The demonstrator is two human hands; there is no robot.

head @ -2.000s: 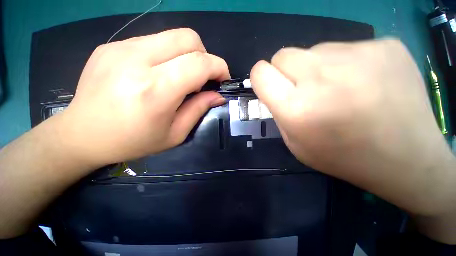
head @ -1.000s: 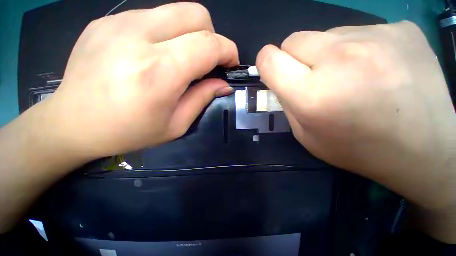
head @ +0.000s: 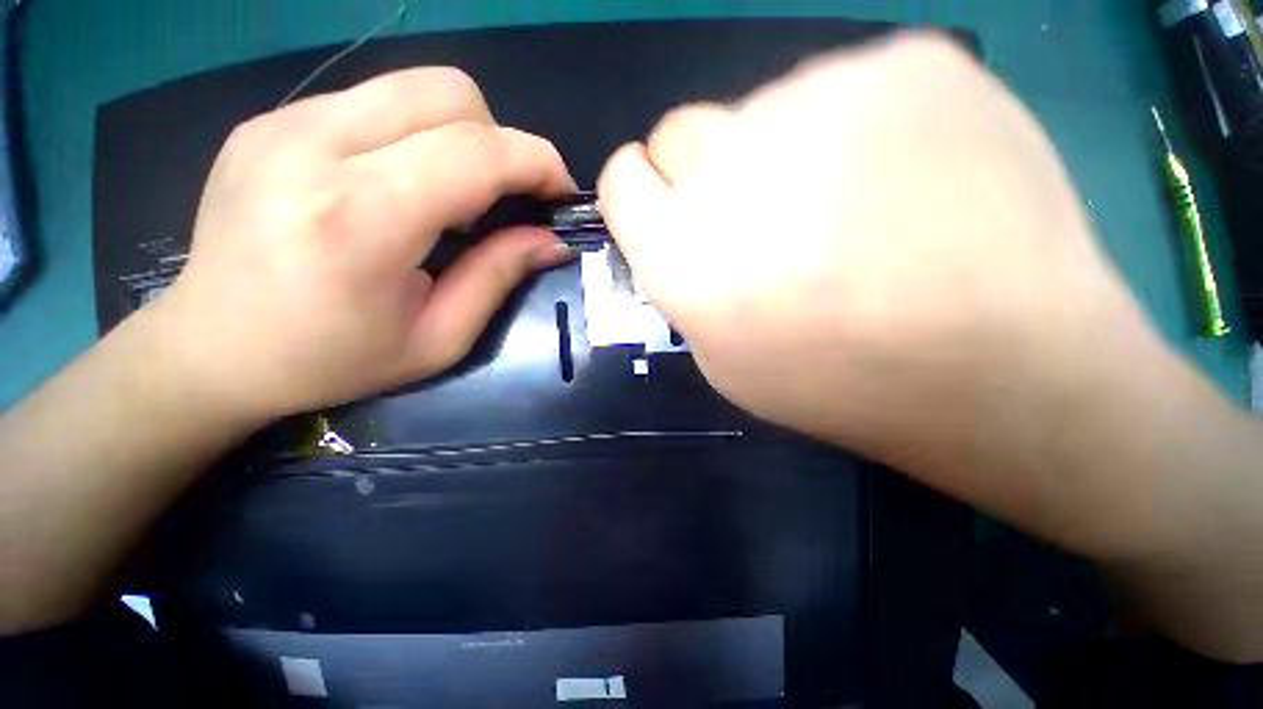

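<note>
A black display lid [head: 554, 526] lies in front of me, its upper edge under my hands. My left hand [head: 346, 236] pinches a small dark piece [head: 575, 215] at that edge between thumb and finger. My right hand [head: 831, 249] is a closed fist touching the right side of the same spot; what it holds is hidden by the fingers. A silver foil patch [head: 612, 298] shows below the fingertips, partly covered by my right hand. A yellow-gold tape patch [head: 319, 436] is at the lid's left. A grey strip [head: 513, 658] crosses the bottom.
The lid lies on a black pad [head: 610, 83] over a green mat [head: 1067, 83]. A green screwdriver [head: 1195, 249] and a thick black cylinder [head: 1226, 69] lie at the right. A thin pale cable [head: 339, 56] curls past my left hand. A bluish object [head: 9, 208] is at the left edge.
The view has shifted, so the lid's bottom strip shows more and the green screwdriver is back in view. My right hand has moved left, closer to my left fingertips, covering more of the foil.
</note>
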